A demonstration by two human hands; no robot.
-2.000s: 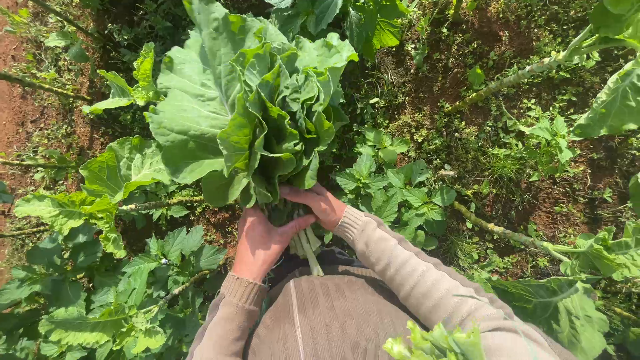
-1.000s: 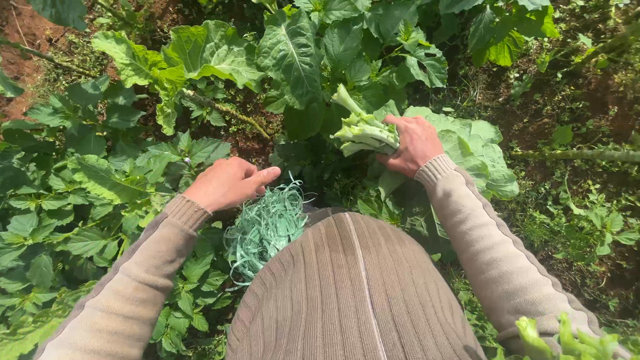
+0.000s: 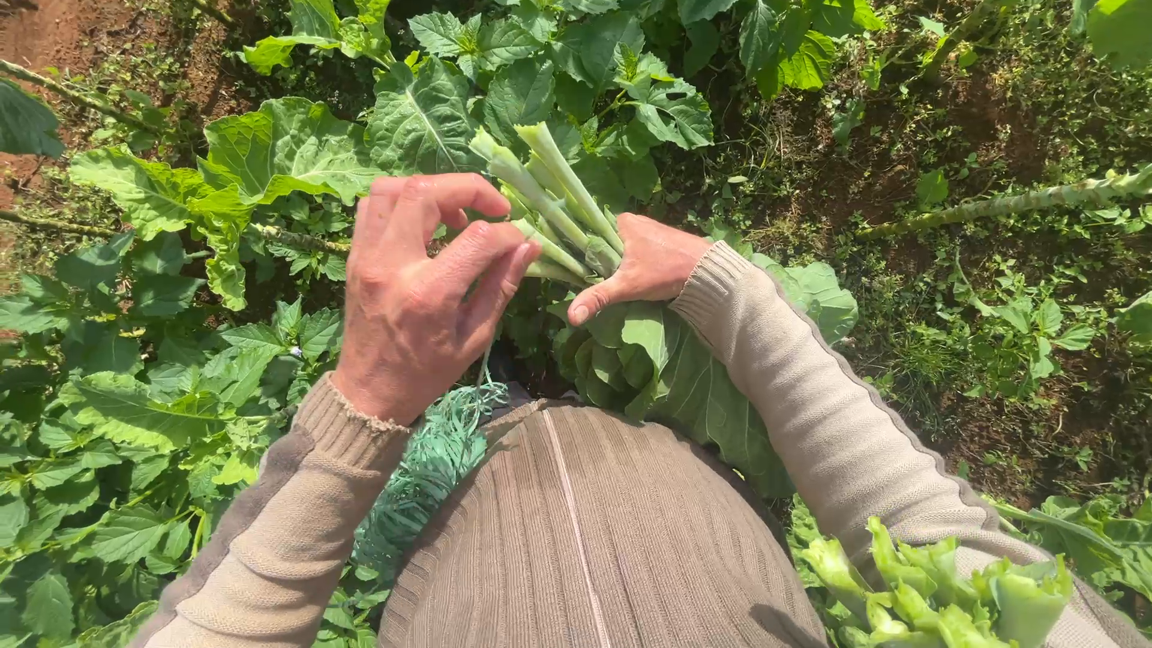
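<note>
My right hand [image 3: 643, 261] is closed around a bunch of leafy greens, its pale cut stems [image 3: 562, 202] pointing up and to the left. The broad leaves [image 3: 684, 378] hang below that hand, beside my body. My left hand [image 3: 432, 279] is raised just left of the stems, thumb and fingertips pinched on a thin green strand that runs down toward a tangle of green plastic twine [image 3: 432, 468] at my left side. Part of the strand is hidden behind the hand.
Leafy plants [image 3: 135, 405] grow densely on the left and at the top. A bare plant stalk [image 3: 1008, 207] crosses the weedy soil on the right. Another bundle of cut stems [image 3: 936, 585] lies over my right forearm at the lower right.
Two seconds ago both hands were on the bunch, leaves upward; now its stems point up. My left hand has moved from beside the twine up to the stems.
</note>
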